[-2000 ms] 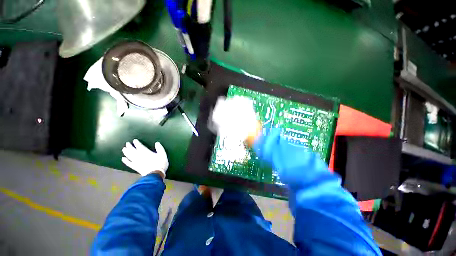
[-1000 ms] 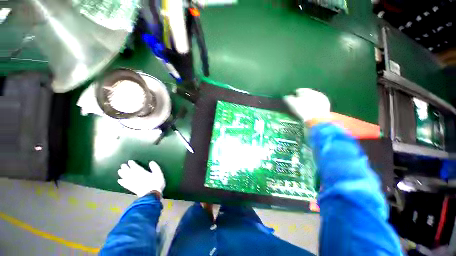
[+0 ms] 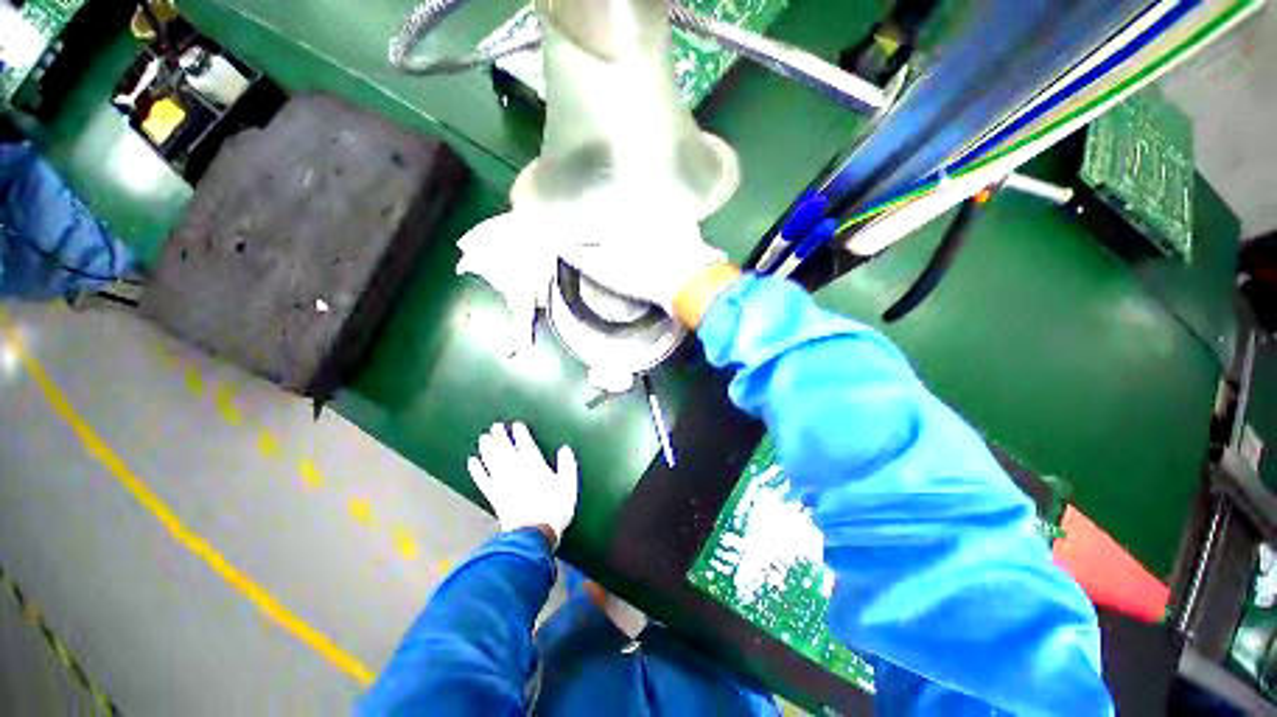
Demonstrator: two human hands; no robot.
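Observation:
My left hand (image 3: 525, 483), in a white glove, lies on the green bench mat with its fingers spread. My right hand (image 3: 651, 259), in a white glove, reaches over the round steel cup (image 3: 616, 315) under the translucent funnel (image 3: 616, 154). A white cloth (image 3: 497, 259) shows beside it; glove and cloth merge in the glare, so I cannot tell if the hand grips anything. The green circuit board (image 3: 763, 560) lies on a black pad (image 3: 686, 490), partly hidden by my right sleeve. A thin pale-tipped stick (image 3: 660, 423) lies between cup and board.
A thick black foam block (image 3: 287, 238) stands at left. Cables (image 3: 1036, 105) and blue-capped pens (image 3: 805, 224) are at upper right. Another green board (image 3: 1141, 168) stands beyond them. An orange-red sheet (image 3: 1113, 560) lies at right. A person's blue sleeve (image 3: 49, 224) shows at far left.
My right hand has moved from the board's far right edge to the cup at left. The view has swung left and turned. My left hand still lies on the mat.

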